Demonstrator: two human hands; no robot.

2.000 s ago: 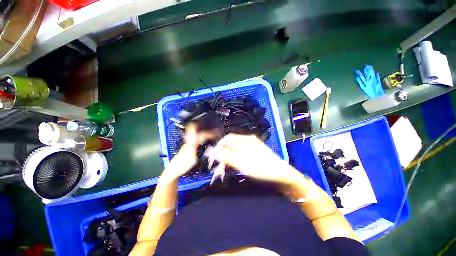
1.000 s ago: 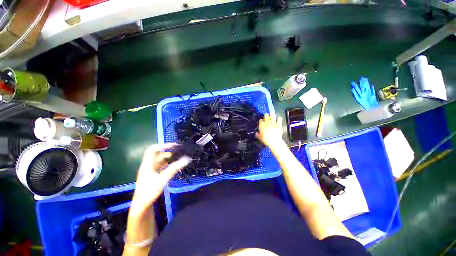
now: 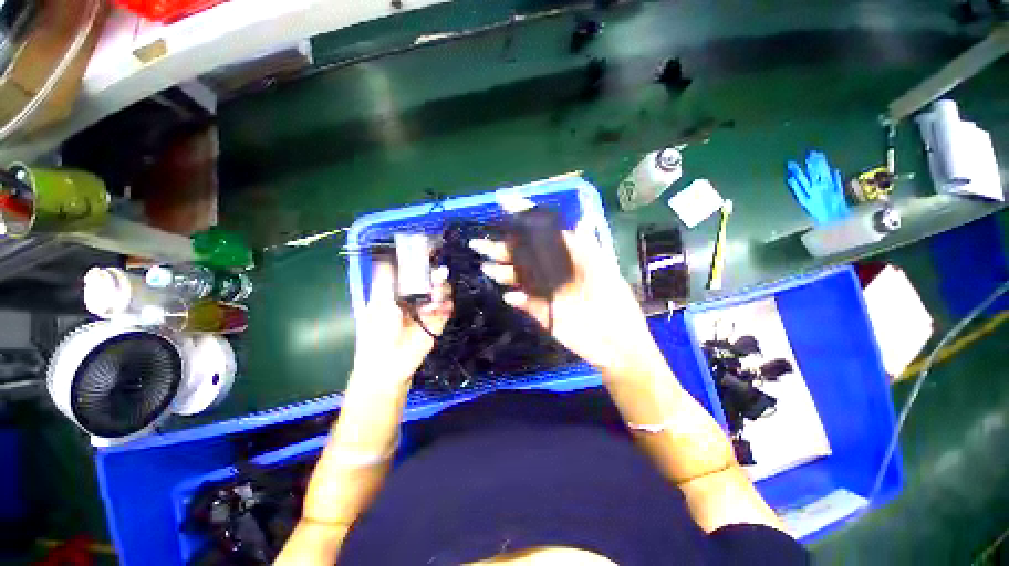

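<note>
My left hand [image 3: 401,321] holds a black power adapter [image 3: 413,268] with its pale label facing up, over the left side of the blue perforated basket [image 3: 367,392]. A thin cord hangs from it. My right hand [image 3: 581,304] holds another black adapter [image 3: 539,254], blurred, over the right side of the basket. More black units [image 3: 476,332] lie heaped in the basket between and below my hands.
The right-hand tote [image 3: 874,409] holds a white sheet with several black units. The left-hand tote [image 3: 138,486] holds a dark pile. A phone [image 3: 664,263], bottle [image 3: 651,177], white card [image 3: 696,203], yellow stick [image 3: 719,245] and blue glove [image 3: 818,186] lie right; a fan [image 3: 124,381] stands left.
My left hand has moved up and right over the basket, showing a labelled adapter. My right hand has moved left from the basket's right edge and now holds an adapter. Dark items on the bench have shifted right.
</note>
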